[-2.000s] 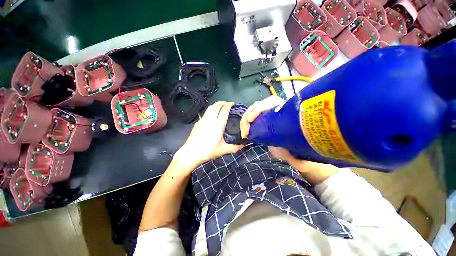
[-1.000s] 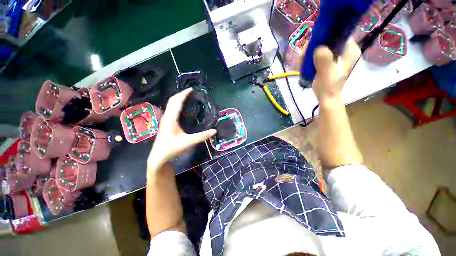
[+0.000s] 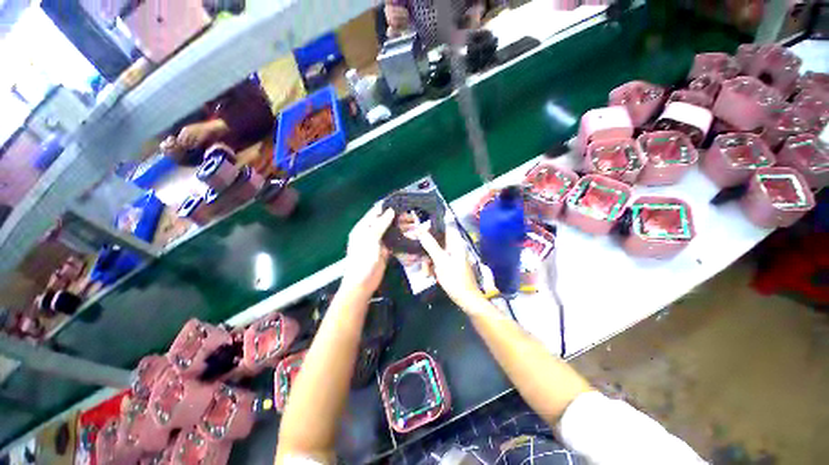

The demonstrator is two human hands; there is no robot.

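Note:
My left hand [image 3: 366,243] holds a black ring frame [image 3: 400,238] by its left side, raised in front of the screw feeder. My right hand [image 3: 448,261] reaches to the frame's open centre with its fingertips; whether they grip it or a small part is unclear. A pinkish-red housing [image 3: 414,392] with a green-white inner frame and a black round part inside stands on the dark bench below my hands. The blue electric screwdriver [image 3: 502,238] is upright, right of my right hand and not held. The screw feeder [image 3: 427,192] is mostly hidden behind my hands.
Several housings cluster at the left [image 3: 175,396] and more stand on the white surface [image 3: 627,281] at the right. Black frames lie partly behind my left forearm. Beyond the green conveyor [image 3: 214,272] are a blue bin [image 3: 310,133] of orange-brown parts and another person's hands [image 3: 195,136].
The view has lifted toward the conveyor. My right hand has let go of the screwdriver and come to the black frame. My left hand has raised the frame from the bench.

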